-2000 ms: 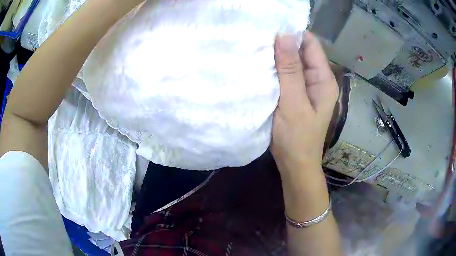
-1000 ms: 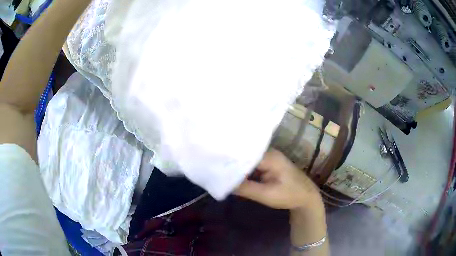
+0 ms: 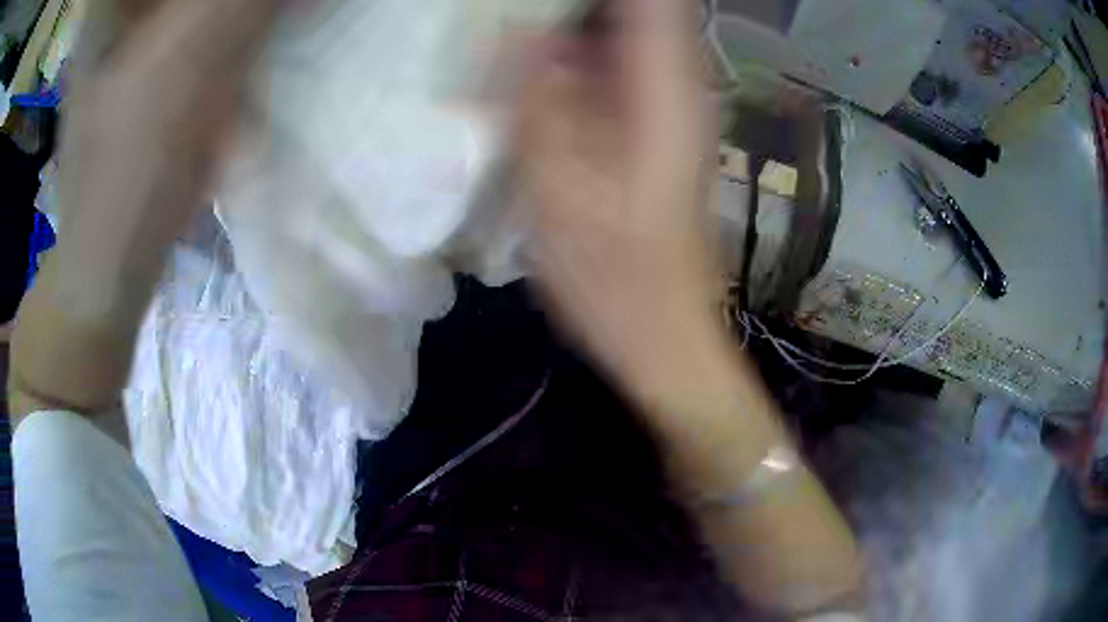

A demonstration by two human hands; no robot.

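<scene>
A white garment piece [image 3: 389,146] is bunched and blurred at the top centre, above my lap. My right hand [image 3: 595,134] is blurred at its right side, with the fingers at the cloth near the top edge; its exact grip is not clear. My left forearm [image 3: 122,267] reaches up on the left with a pale sleeve at the elbow. My left hand is too blurred at the top to make out its fingers. Lower folds of the cloth hang towards the pile at left.
White stacked pieces [image 3: 243,425] hang at left over a blue basket [image 3: 219,571]. The machine [image 3: 863,49] is at upper right. Black-handled snips [image 3: 960,233] lie on the machine table [image 3: 1045,207] with loose white threads [image 3: 838,374]. A plaid apron [image 3: 510,583] covers my lap. A hazy clear bag [image 3: 972,522] is at lower right.
The cloth has gone from spread out to bunched and has moved left, uncovering more of my lap. My right hand has moved up and left from the cloth's lower corner.
</scene>
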